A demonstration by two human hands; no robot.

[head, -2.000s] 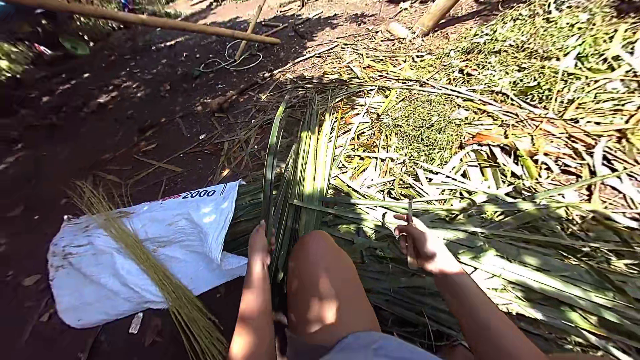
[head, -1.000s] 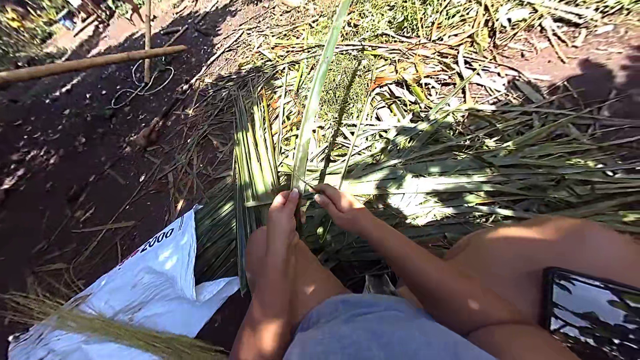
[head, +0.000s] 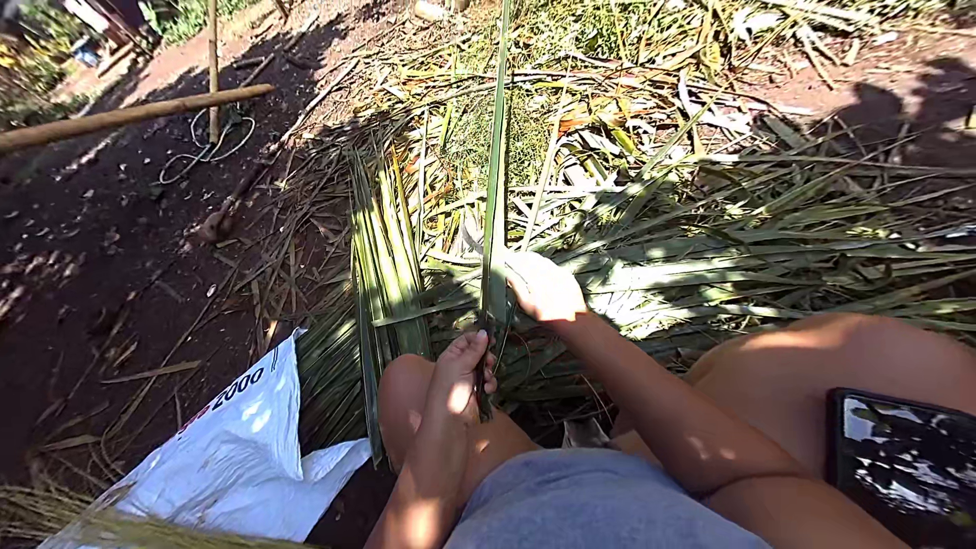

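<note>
My left hand grips the lower end of a long green leaf blade, which stands upright above my knee. My right hand, bright in the sunlight, is beside the blade a little higher up; its fingertips are partly washed out. A thin curved pale shape shows near those fingers, and I cannot tell whether the hand holds it. A neat stack of long leaf strips lies left of the blade, by my knee.
Cut leaves cover the ground ahead and right. A white woven sack lies at lower left, with thin pale stalks over it. A wooden pole and a thin rope are upper left. A phone rests on my right thigh.
Two seconds ago my hands were wide apart; one second ago they met at the blade's base. Now my right hand is higher beside the blade. The view has shifted rightward.
</note>
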